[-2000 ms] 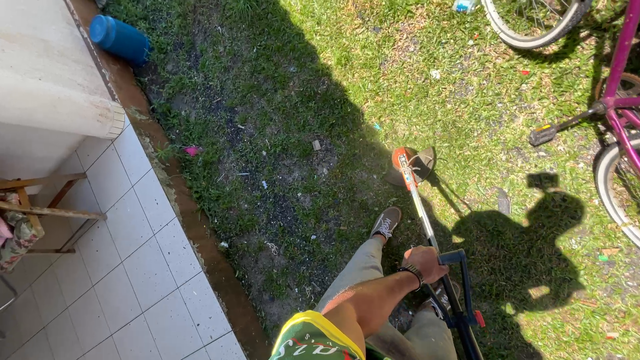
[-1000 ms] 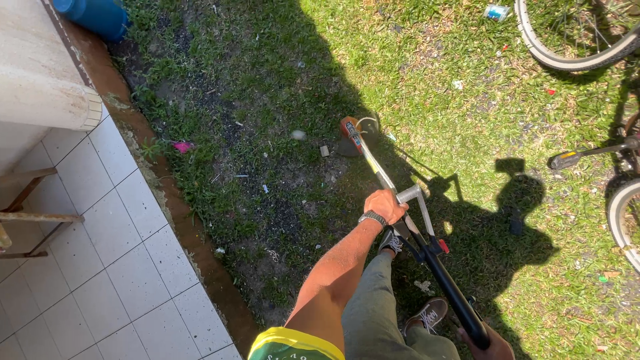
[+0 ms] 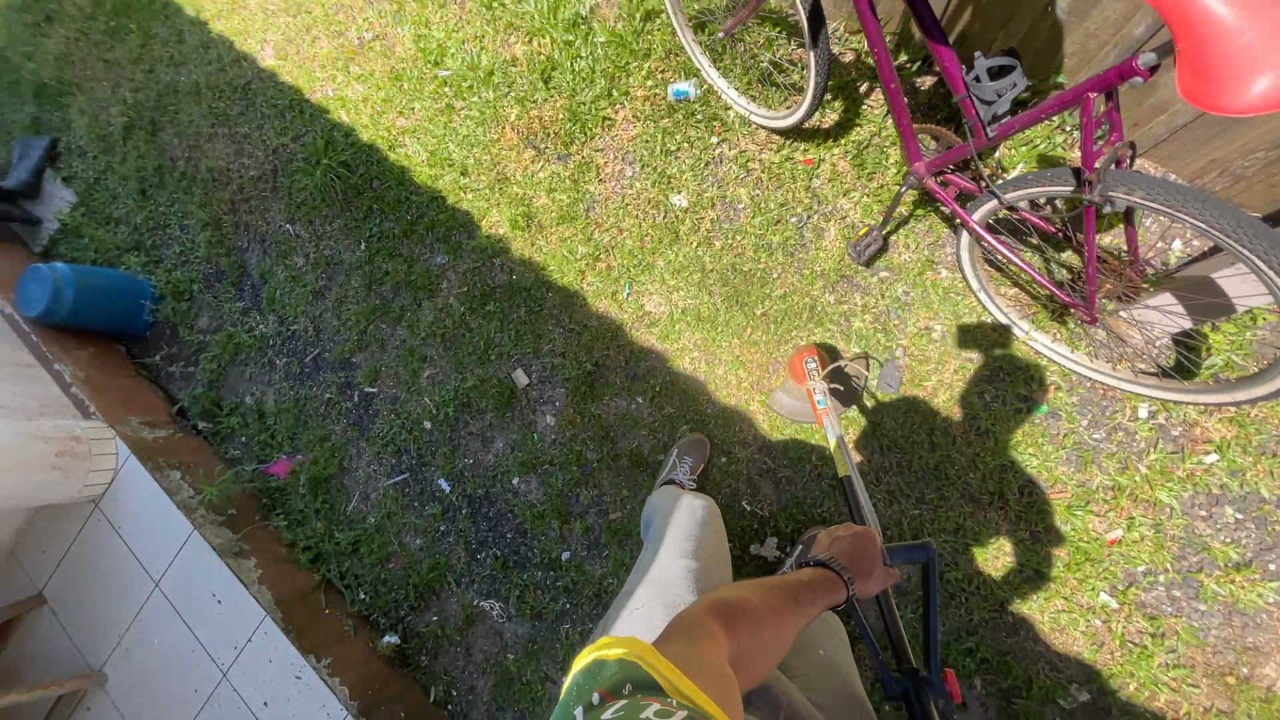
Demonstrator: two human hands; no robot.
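My left hand (image 3: 858, 560), with a watch on its wrist, grips the shaft of an electric string trimmer (image 3: 848, 475) beside its black loop handle (image 3: 932, 610). The trimmer's orange head (image 3: 808, 368) and its guard (image 3: 792, 403) are low over the sunlit grass, just past the edge of the shade. A cord is looped near the head. A red part (image 3: 951, 686) shows at the lower end of the handle. My right hand is out of view.
A purple bicycle (image 3: 1035, 115) with a red saddle (image 3: 1225, 50) stands by a wooden fence at the right. A crushed can (image 3: 684, 91) lies near its wheel. At the left are a blue container (image 3: 88, 298), a brown ledge (image 3: 240, 540) and white floor tiles (image 3: 150, 640).
The trimmer head has moved from the shaded grass to the sunlit grass at the right since one second ago. The view has shifted to the right. My left hand still holds the trimmer.
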